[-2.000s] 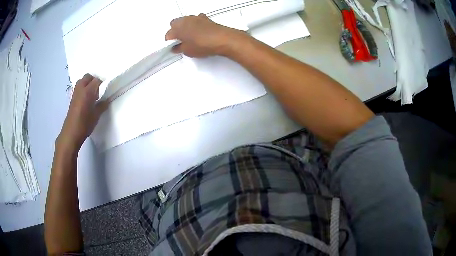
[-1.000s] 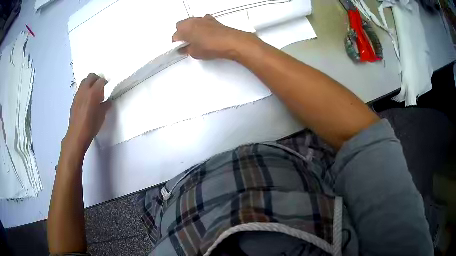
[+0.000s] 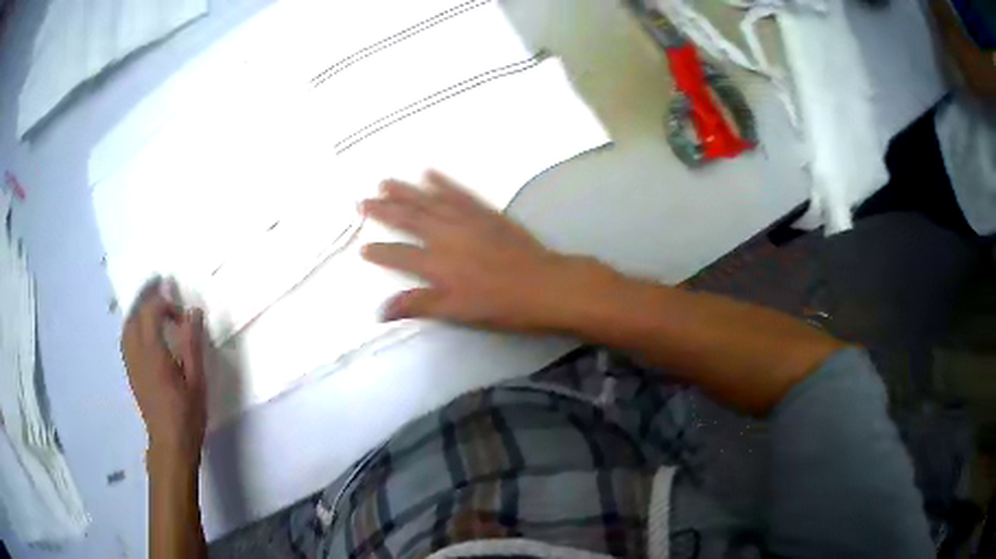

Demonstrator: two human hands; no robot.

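A white garment panel lies spread on the pale table, with paired dark stitch lines at its far side, a curved cutout at the right and a long line across its middle. My right hand rests on the panel with its fingers spread and grips nothing. My left hand is at the panel's left edge, fingers bent and blurred; whether it pinches the cloth cannot be told. Part of the panel is washed out by glare.
Shears with red and grey-wrapped handles lie at the right, beside white strips. Layered white pieces lie along the left edge. Another white piece is at the far left. A red stick lies near the left rim.
The raised fold between my hands has been laid down and the panel lies open. My right hand has let go and spread its fingers. Both hands are lower in the picture; the view has shifted.
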